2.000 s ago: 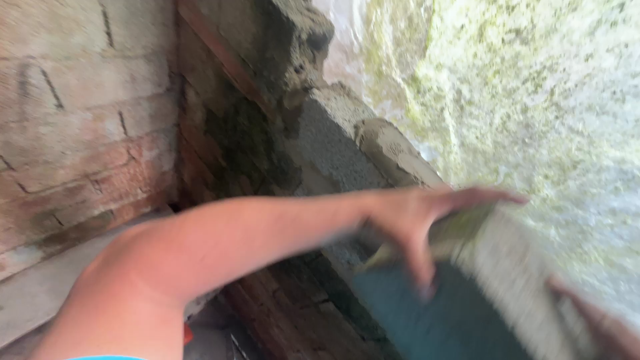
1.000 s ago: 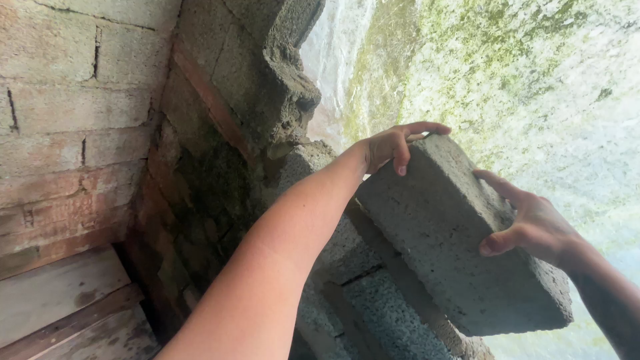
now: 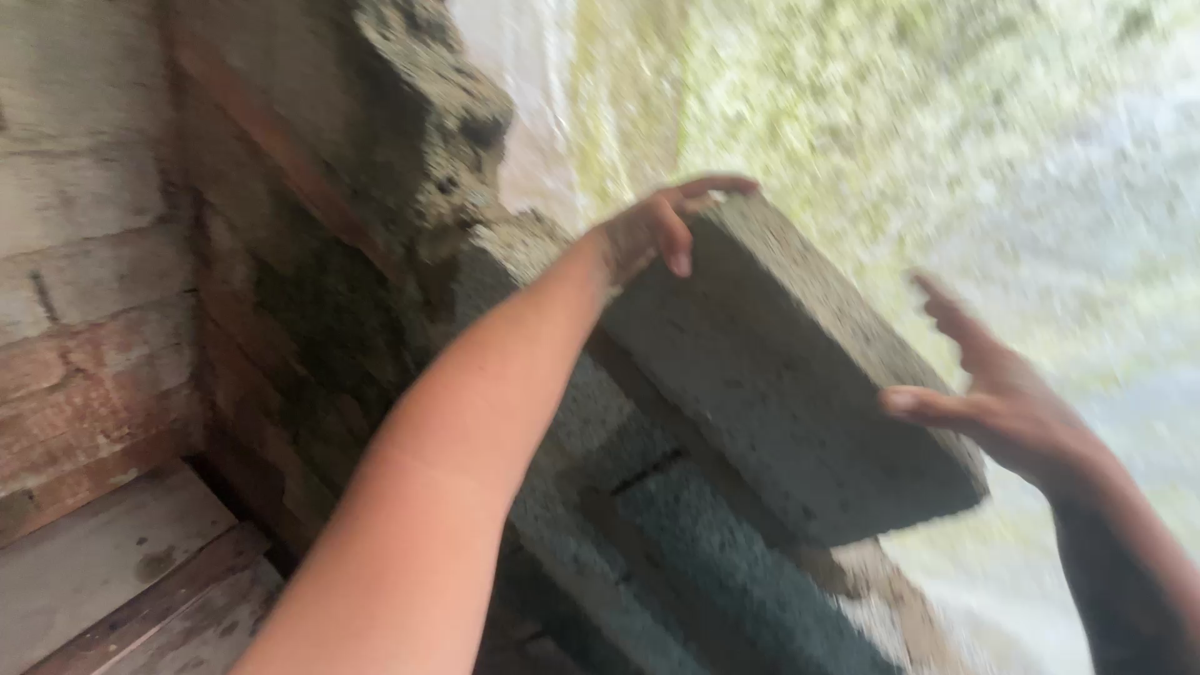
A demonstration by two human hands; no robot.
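Observation:
A grey concrete block [image 3: 778, 384] sits tilted in the view along the top of a block wall [image 3: 731, 553], with a mortar joint beneath its lower long side. My left hand [image 3: 661, 230] grips the block's upper left end, its fingers over the top edge and thumb against the broad face. At the block's right part is my right hand [image 3: 994, 403], fingers spread away from the block and thumb near or against its edge; contact is unclear from the blur.
A rough, broken wall edge [image 3: 450, 122] rises beyond the block. A masonry wall [image 3: 94, 309] stands at left, above wooden boards [image 3: 112, 562]. A reddish strip [image 3: 291, 159] runs diagonally along the dark wall. Pale, green-stained sheeting [image 3: 891, 187] hangs at right.
The block has come down against the wall top, from raised and more turned one second ago. My right hand's fingers have lifted off its top edge; my left hand stays on its upper end.

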